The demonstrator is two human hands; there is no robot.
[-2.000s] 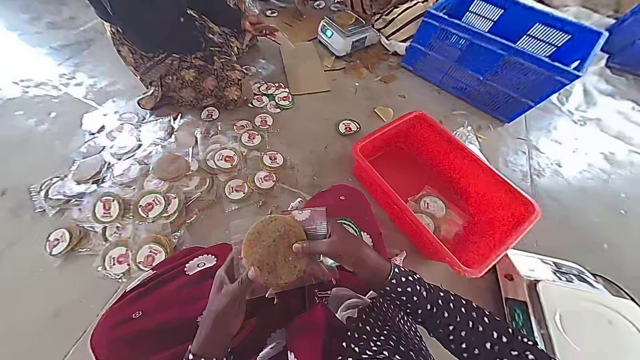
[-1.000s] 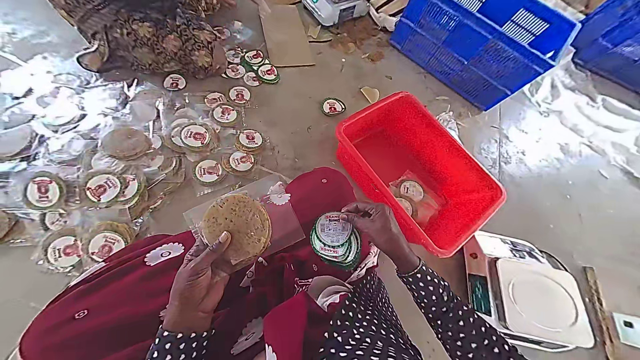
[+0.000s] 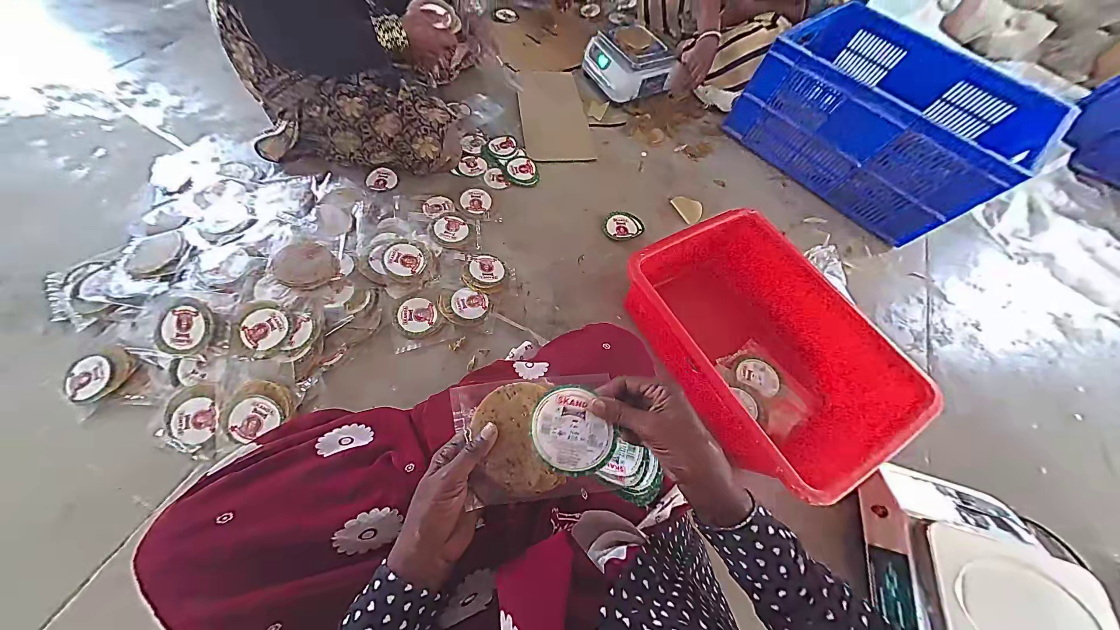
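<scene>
My left hand (image 3: 451, 499) grips a clear plastic bag holding a stack of round, flat brown discs (image 3: 514, 437), like papads, above my lap. Between the thumb and fingers of my right hand (image 3: 661, 429) is a round printed label (image 3: 573, 430) with a green rim, in front of the bag's right part. More green-rimmed labels (image 3: 637, 472) lie on the maroon cloth of my lap, just below my right hand. To the right, a red plastic tub (image 3: 787, 350) has a few packed discs with labels (image 3: 757, 378) at its bottom.
Many filled bags (image 3: 262, 328) are heaped on the floor at the left. A blue crate (image 3: 892, 122) stands at the upper right, a weighing scale (image 3: 1006, 569) at the lower right. Two people sit across, one beside another scale (image 3: 628, 66). Loose labels (image 3: 521, 171) lie near a cardboard piece (image 3: 556, 118).
My right hand has lifted a label from the pile on my lap and brought it left to the bag. Two seconds ago both hands were on the bag of discs.
</scene>
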